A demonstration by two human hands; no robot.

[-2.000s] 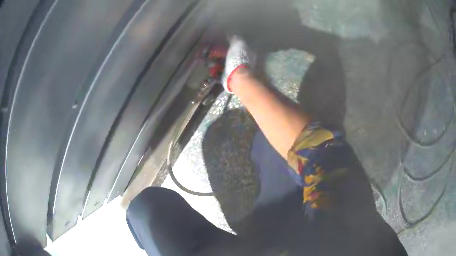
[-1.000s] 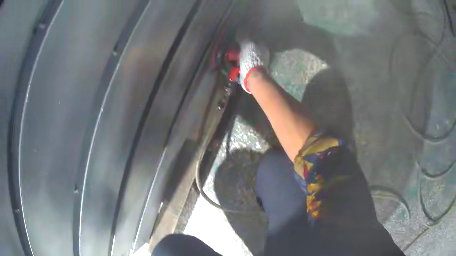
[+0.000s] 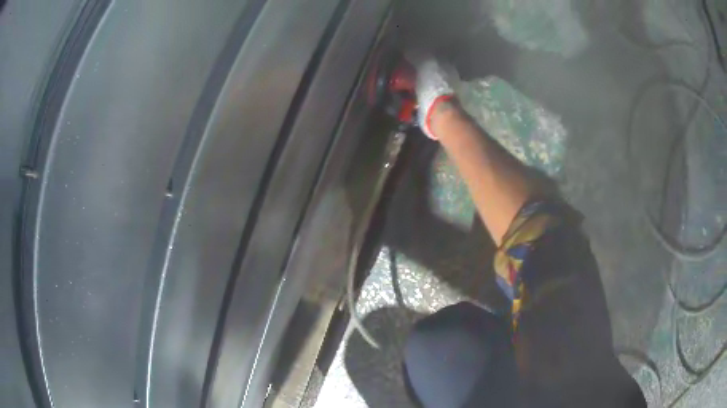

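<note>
My right hand (image 3: pixel 435 92), in a white knit glove with a red cuff, is closed around a red and black air sander (image 3: pixel 398 92). The sander's pad faces the nearest grey metal panel (image 3: pixel 331 187) at the top middle and seems to touch it; pad and hand are blurred. A metal coupler (image 3: pixel 394 145) joins the sander to a thin air hose (image 3: pixel 354 271) that hangs down beside the stack. More grey panels (image 3: pixel 104 199) stand to the left with dark gaps and bright edges between them. My left hand is not in view.
A pale support block (image 3: pixel 307 343) lies under the stack at the bottom. Loose hose coils (image 3: pixel 677 249) lie on the speckled green-grey floor (image 3: pixel 518 131) at the right. My knee (image 3: pixel 450 358) is at the bottom middle. Bright light falls on the floor beside it.
My right hand and the sander have moved right in the picture, along with the panels' edges. The hose has shifted right too. My knees have shifted in view.
</note>
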